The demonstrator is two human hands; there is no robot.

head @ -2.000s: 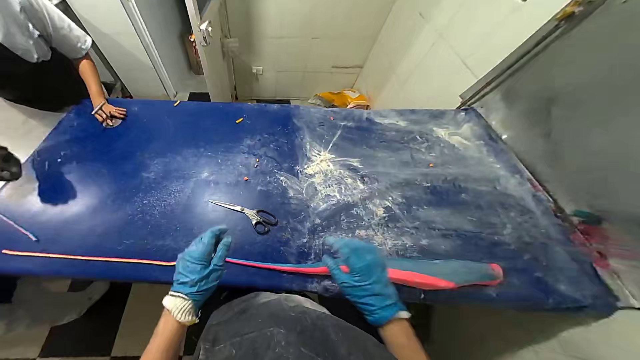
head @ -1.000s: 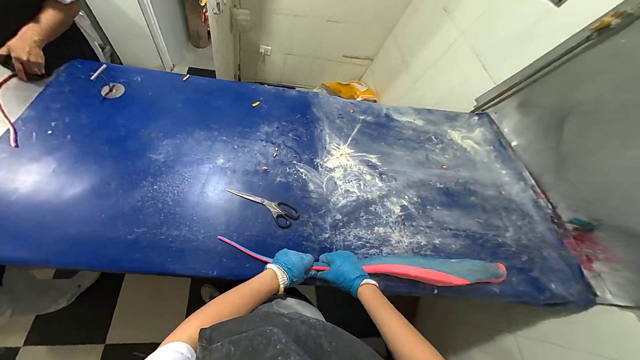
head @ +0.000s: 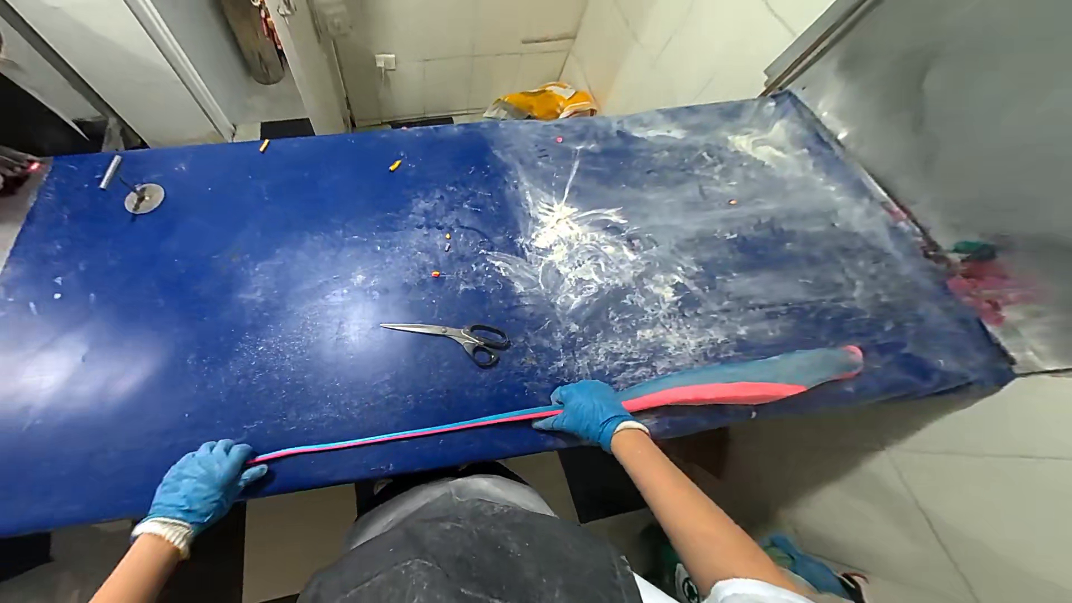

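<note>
A blue and pink rope of soft, candy-like material [head: 712, 389] lies along the near edge of the blue table, thick at the right and drawn thin toward the left. My left hand [head: 203, 483], in a blue glove with a white cuff, grips the thin left end. My right hand [head: 589, 412], gloved the same way, is closed around the rope where the thick part narrows. Scissors with black handles [head: 452, 335] lie on the table beyond the thin stretch, their blades toward the left.
White powder [head: 578, 243] is spread over the right half of the blue table [head: 251, 276]. A metal disc with a handle [head: 144, 198] lies at the far left. Small colored bits [head: 395, 166] are scattered about. A metal panel [head: 963, 151] stands along the right edge.
My left hand has moved left, away from my right hand, and the thin stretch between them is longer than a second ago. The other person's hand at the upper left has gone from view.
</note>
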